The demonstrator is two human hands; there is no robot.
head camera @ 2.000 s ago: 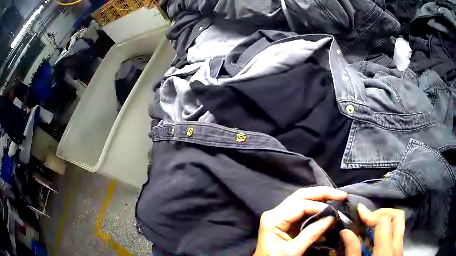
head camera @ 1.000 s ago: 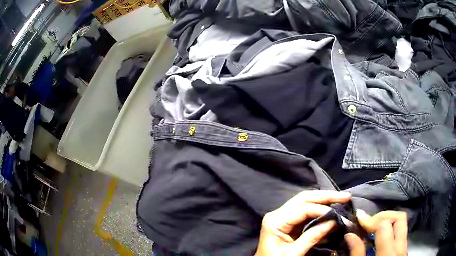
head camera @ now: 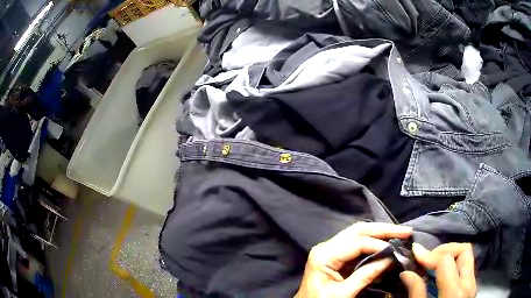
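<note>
A dark grey denim jacket [head camera: 233, 233] lies spread open on a heap. Its front band [head camera: 256, 156] runs across it with gold buttons, and a faded grey collar or panel with a button [head camera: 412, 127] lies at the right. My left hand [head camera: 349, 262] pinches a dark folded edge of the jacket near the bottom of the view. My right hand [head camera: 445, 268] meets it from the right, thumb and fingers at the same fold. A pale strip shows between the fingertips. A bit of blue shows under my right hand; what it is I cannot tell. Both hands are cut off by the bottom edge.
An off-white plastic tub [head camera: 131, 157] with a dark cloth [head camera: 152, 90] in it stands at the left. A yellow-marked carton [head camera: 145, 11] is behind it. More grey garments [head camera: 402, 23] are piled at the back, with a white scrap [head camera: 472, 64] on them. Yellow lines mark the floor.
My hands stay on the same fold, with small shifts of the fingers. The fingertips of both hands are slightly closer together than two seconds ago. The jacket has hardly moved.
</note>
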